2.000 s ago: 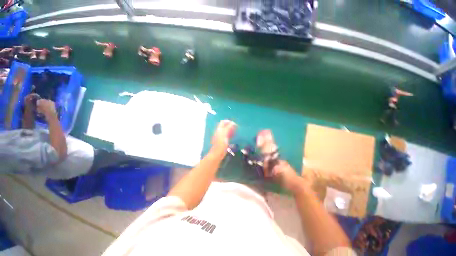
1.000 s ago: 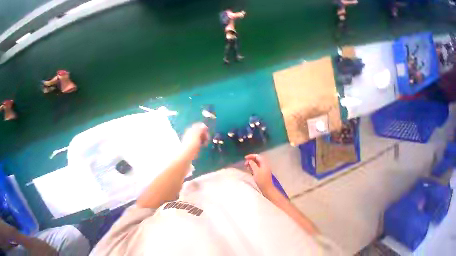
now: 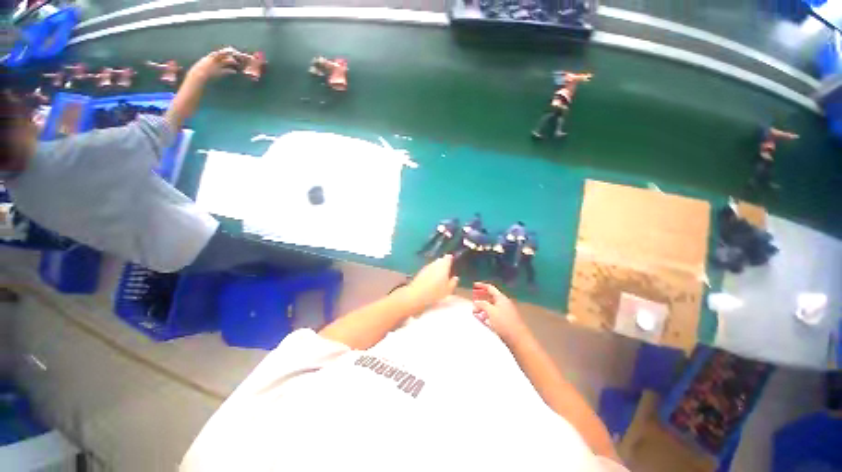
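Note:
Several dark leg pieces [image 3: 475, 241] with pale bands stand grouped on the green bench strip in front of me. My left hand [image 3: 434, 282] is at the near edge of this group, its fingertips by the lower end of one leg piece; whether it grips one is too blurred to tell. My right hand [image 3: 495, 306] is just below the group near my shirt, fingers bent and slightly apart, with nothing visible in it. A joined figure [image 3: 558, 106] lies on the dark green belt, and another joined figure [image 3: 767, 155] lies farther right.
White sheet [image 3: 295, 198] with a dark lump at left; stained cardboard [image 3: 642, 221] with a white pad [image 3: 641, 316] at right. Upper bodies [image 3: 338, 74] lie on the belt. Another person's arm [image 3: 189, 92] reaches over it at left. Blue crates [image 3: 720, 396] stand below the bench.
My left hand has come from beside the leg group to its near edge. The view has turned left. The other person's arm now reaches to an upper body on the belt.

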